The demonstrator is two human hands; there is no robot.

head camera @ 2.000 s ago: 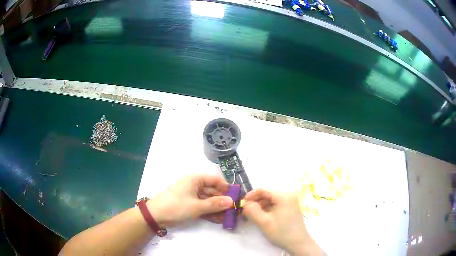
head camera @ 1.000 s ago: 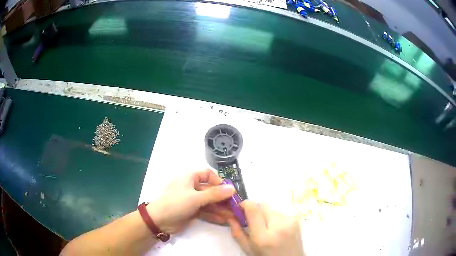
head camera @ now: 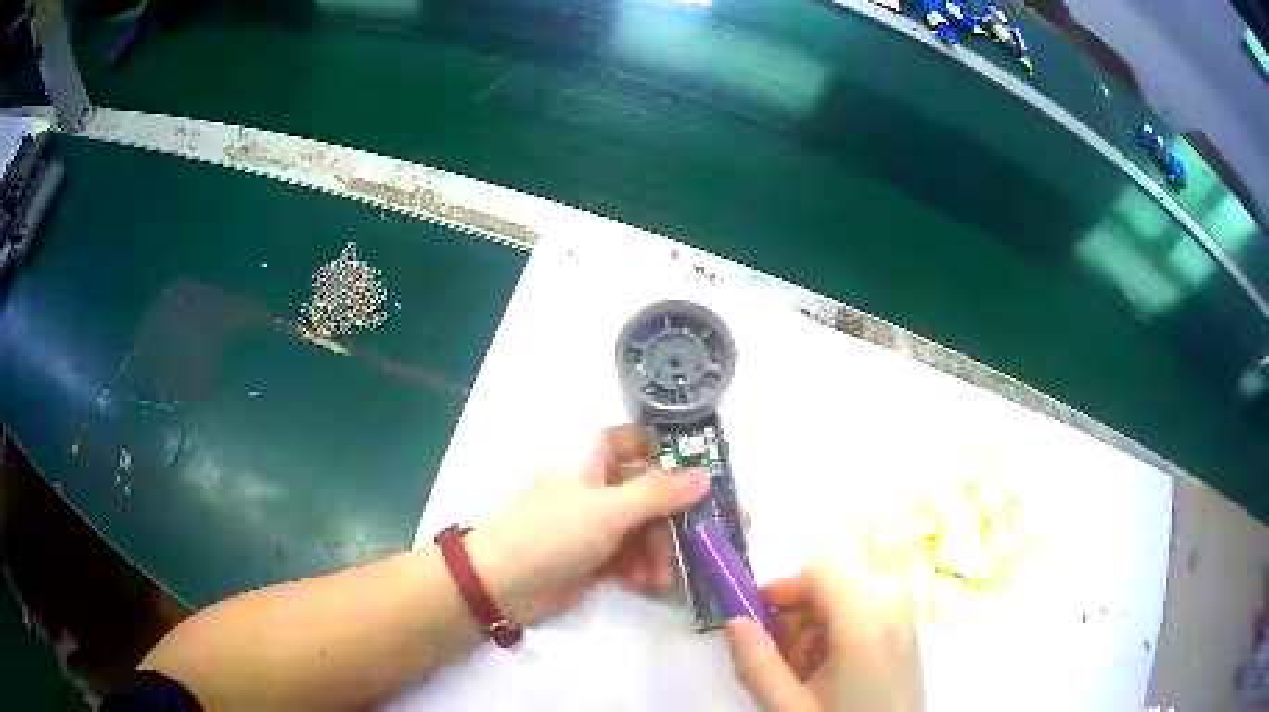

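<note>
The grey fan body has a round fan head [head camera: 675,359] with a spoked grille, and its long dark handle [head camera: 700,568] points toward me. A green circuit board [head camera: 688,452] shows in the handle just below the head. My left hand [head camera: 612,518] holds the handle, its thumb at the board's lower edge. My right hand [head camera: 821,643] grips the lower end of the purple battery [head camera: 729,570], which lies tilted over the open handle. Its upper end is over the handle cavity; whether it touches the bottom is hidden.
The work rests on a white sheet [head camera: 557,334]. A pile of yellow slips [head camera: 953,549] lies to the right. A heap of tiny metallic bits [head camera: 347,295] is on the green bench at left. A green conveyor [head camera: 585,125] runs beyond, with blue parts [head camera: 953,20] on the far side.
The battery has moved from between both hands down over the handle. My left hand has shifted from the battery to the fan body. The view has turned and shifted.
</note>
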